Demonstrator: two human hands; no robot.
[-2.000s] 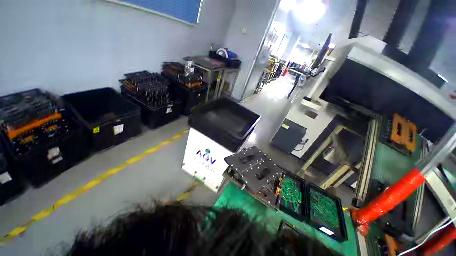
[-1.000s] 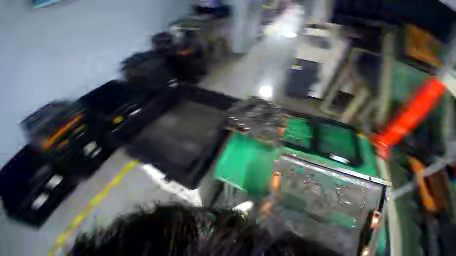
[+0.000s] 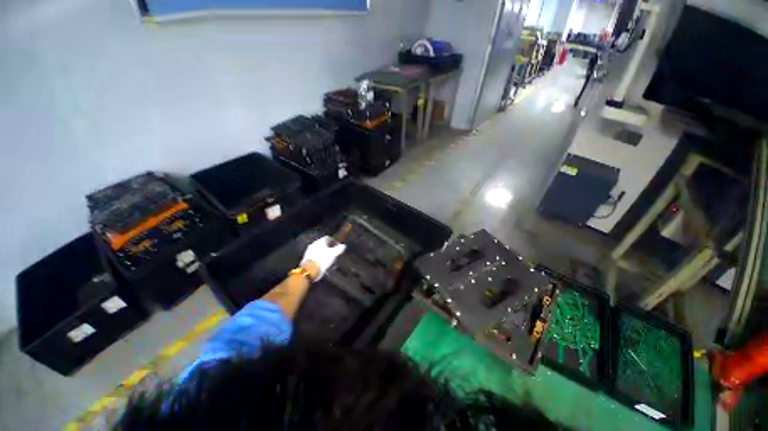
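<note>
My left hand (image 3: 322, 255), in a white glove, reaches into the large black crate (image 3: 253, 251) at the table's left. It holds the near left edge of a dark carrier (image 3: 370, 261) that lies inside the crate. A small orange-brown clip shows at its fingertips. My right hand is not in view; hair hides the lower middle of the picture. A black pallet cover (image 3: 480, 282) with slots and small knobs lies at the far left end of the green table (image 3: 450, 347).
Two black scrap trays hold green strips, one (image 3: 577, 328) beside the cover and one (image 3: 648, 362) further right. Several black crates stand along the wall, some with stacked pallets (image 3: 143, 210). A red-wrapped post (image 3: 745, 368) is at the right edge.
The carrier seen over the green table one second ago is gone from there, and a carrier now lies in the crate under my left hand. The view has turned left.
</note>
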